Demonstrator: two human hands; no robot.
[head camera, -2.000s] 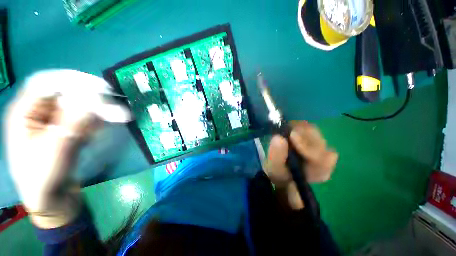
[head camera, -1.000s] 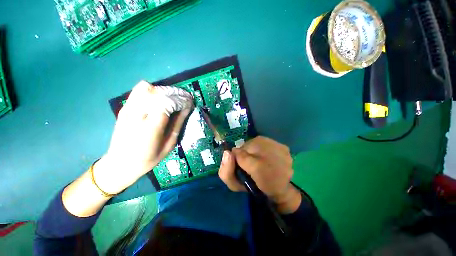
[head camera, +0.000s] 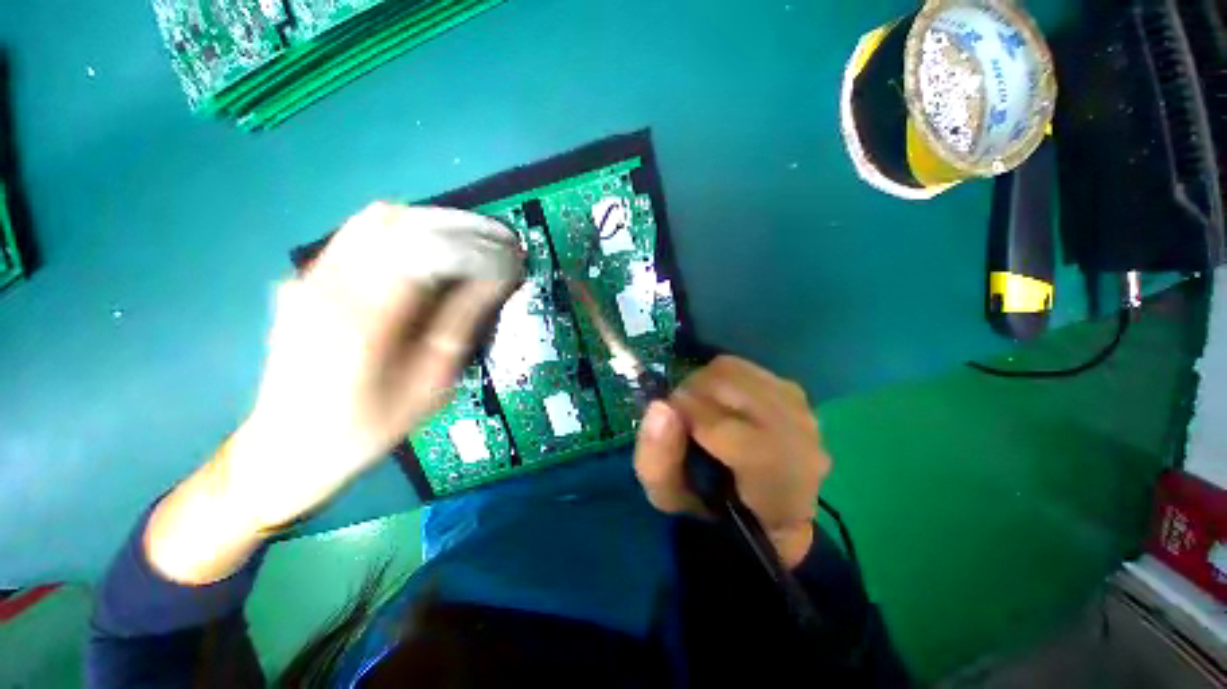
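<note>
A green PCB panel (head camera: 549, 444) with pale rectangular patches lies on a flat black square backing (head camera: 651, 151). My right hand (head camera: 740, 451) grips a black soldering iron (head camera: 713, 478) like a pen. Its metal tip points up and left over the panel's middle; whether it touches is unclear. My left hand (head camera: 377, 330), blurred, is over the panel's upper left and hides that part. Its fingers are closed around a silvery-white strand or coil (head camera: 464, 240), probably solder wire, near the iron's tip.
Stacked PCB panels (head camera: 337, 61) lie beyond at upper left, another board stack (head camera: 11, 236) at the far left edge. A round cup (head camera: 980, 88) overlaps a yellow-and-black ring (head camera: 881, 115). A yellow-and-black handled tool (head camera: 1023, 256) lies beside a black box (head camera: 1130, 148) at right.
Since two seconds ago, both hands have come together over the panel. Since one second ago, the iron's tip has shifted slightly right, and my left hand has blurred with small movement.
</note>
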